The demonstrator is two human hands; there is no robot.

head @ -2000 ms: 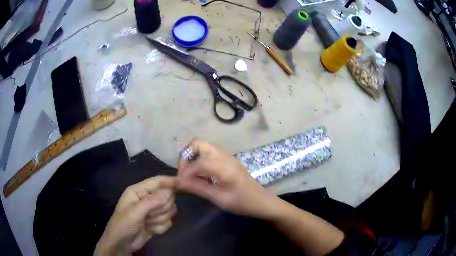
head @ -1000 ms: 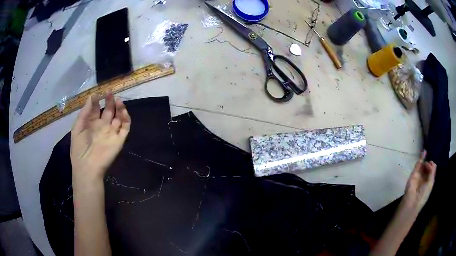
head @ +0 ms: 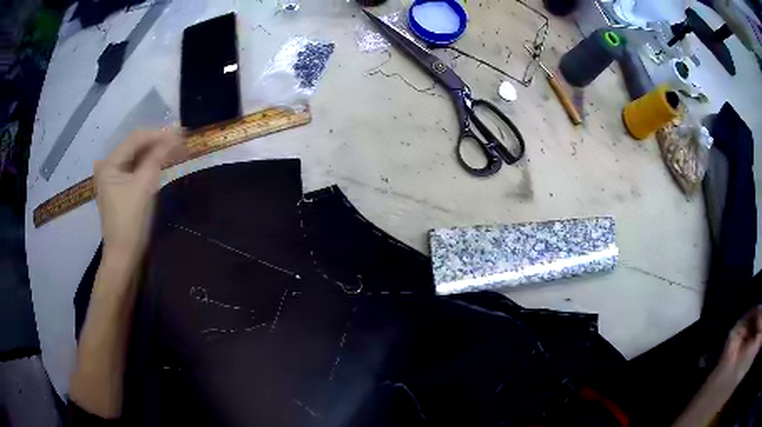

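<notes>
A dark garment piece (head: 242, 242) with white basting stitches and small loops lies across the near side of the table. My left hand (head: 138, 179) is raised at the left, blurred, fingers curled, overlapping the ruler and the cloth's edge. My right hand (head: 742, 338) is at the far right, cut off by the picture's edge, over dark cloth. A faint strand of thread (head: 660, 276) crosses the table towards the right side; its ends cannot be made out. No needle can be made out in either hand.
A speckled slab (head: 525, 254) lies against the cloth's upper edge. Beyond are shears (head: 455, 83), a wooden ruler (head: 242, 127), phone (head: 210, 71), blue-rimmed tub (head: 437, 21), wooden-handled tool (head: 562, 96), yellow cone (head: 650, 112), grey cone (head: 589, 58) and bag of beige pieces (head: 685, 158).
My hands were together over the cloth, then spread wide apart. Since then my right hand has gone further right to the edge, and my left hand's fingers have curled. The view has shifted.
</notes>
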